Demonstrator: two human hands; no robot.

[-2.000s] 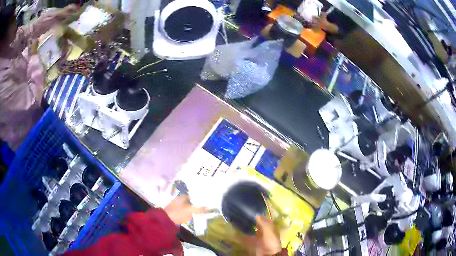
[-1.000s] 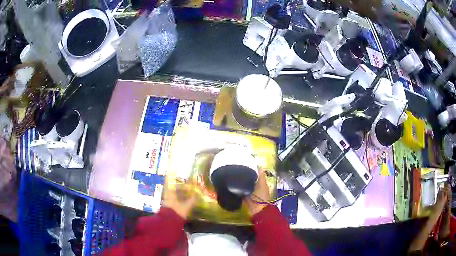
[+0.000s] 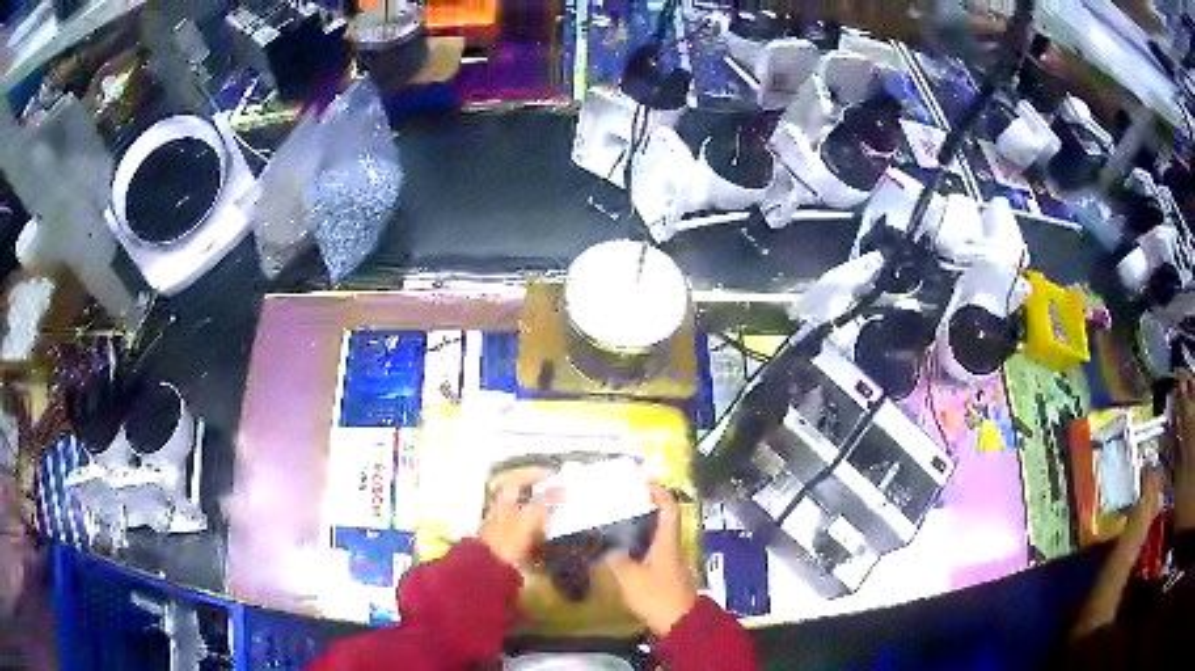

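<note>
A white camera housing (image 3: 596, 496) with a black lower part sits over the recess of the yellow jig (image 3: 564, 427). My left hand (image 3: 515, 515) holds its left side. My right hand (image 3: 659, 572) holds its right side, with fingers at the black part. The image is overexposed here, so fingertip details are hard to tell. The white-topped round screw tub (image 3: 625, 295) stands on a brown block just behind the jig.
A slanted compartment tray (image 3: 845, 479) lies right of the jig, with a dark cable above it. Camera assemblies (image 3: 155, 452) stand left, others back right. A blue crate (image 3: 98, 600) is lower left, a yellow bin (image 3: 1054, 321) far right. Another person's arm (image 3: 1120, 573) shows at right.
The view has swung right and levelled. The housing has been turned in my hands, its white part now showing as a flat band above the black part. Both hands stay on it.
</note>
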